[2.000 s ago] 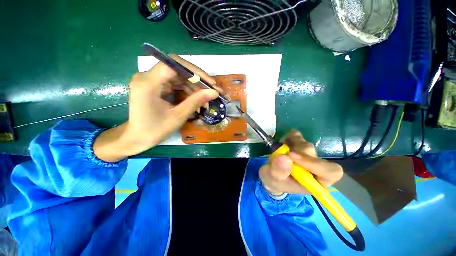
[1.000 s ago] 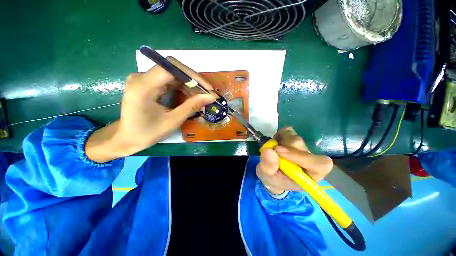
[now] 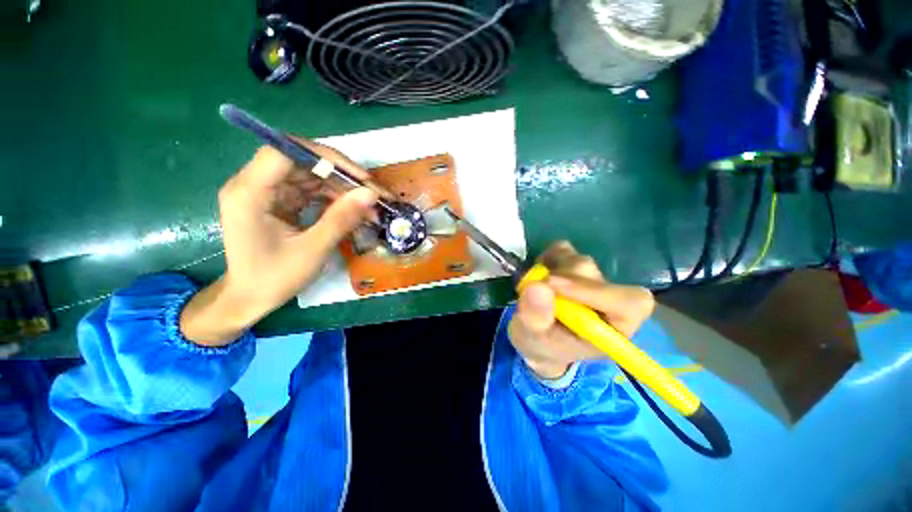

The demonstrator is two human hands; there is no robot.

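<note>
A round black LED board [image 3: 403,229] with a pale yellowish centre sits at the middle of the orange-brown fixture [image 3: 410,276]. My left hand [image 3: 285,230] holds dark tweezers [image 3: 268,133] like a pen; their tips reach the board's upper left edge, partly hidden by my fingers. My right hand [image 3: 575,305] holds the yellow soldering iron [image 3: 628,358]; its metal tip is over the fixture's right part, a little right of the board and apart from it. White paper [image 3: 490,170] lies under the fixture.
A fan with spiral guard [image 3: 410,50] stands behind, another round board [image 3: 275,52] left of it. A crusted tin [image 3: 635,40], a blue box [image 3: 745,85] with cables and a yellowish sponge [image 3: 866,142] are at right. Thin solder wire [image 3: 135,282] comes from the left. A brown box [image 3: 770,335] is below the bench.
The view has shifted and tilted. The iron's tip has moved off the board to its right. The board's centre shows paler than before. Both hands keep their tools.
</note>
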